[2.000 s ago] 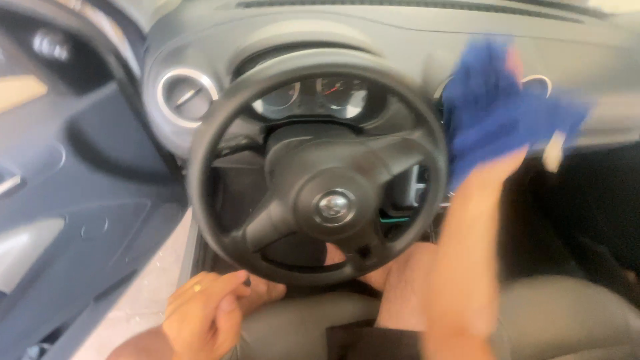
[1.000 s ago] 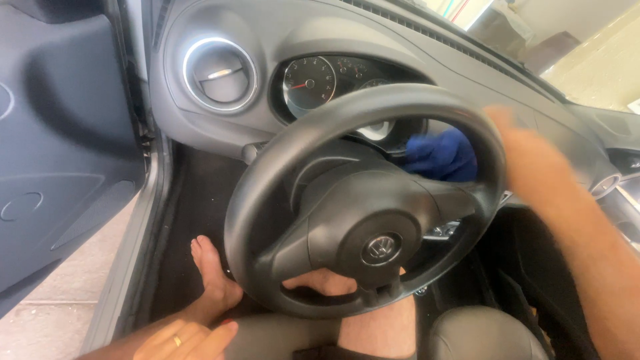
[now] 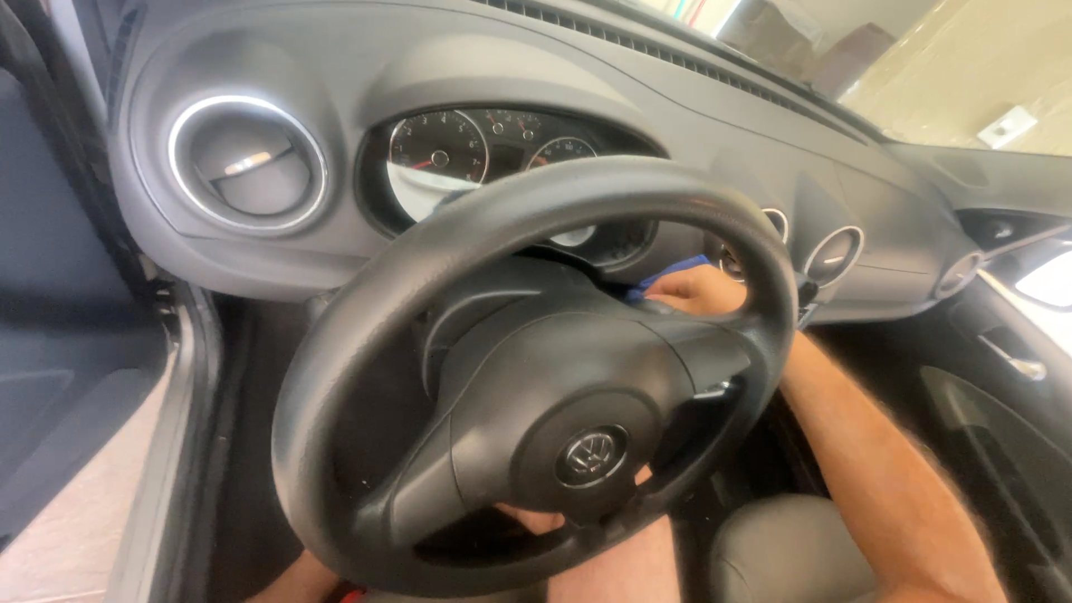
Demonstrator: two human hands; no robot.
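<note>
My right hand [image 3: 693, 289] is behind the right side of the steering wheel [image 3: 536, 226], its fingers closed on a blue cloth [image 3: 670, 275] beside the steering column cover [image 3: 519, 293]. The rim hides part of that arm. The cloth lies near the lower right edge of the instrument cluster [image 3: 502, 155], and only a small part of it shows. My left hand is not visible; a bit of skin, perhaps my left forearm or foot, shows at the bottom edge left of the wheel.
A round air vent [image 3: 247, 163] is at the dashboard's left end, and more round vents [image 3: 834, 258] are at the right. The open driver's door [image 3: 67, 301] stands at the left. A seat [image 3: 787, 544] is at the lower right, below my right arm.
The blue cloth was over the center of the dashboard, right of the wheel, two seconds ago; my right hand has moved it behind the wheel. My left hand has gone out of sight. The view has shifted.
</note>
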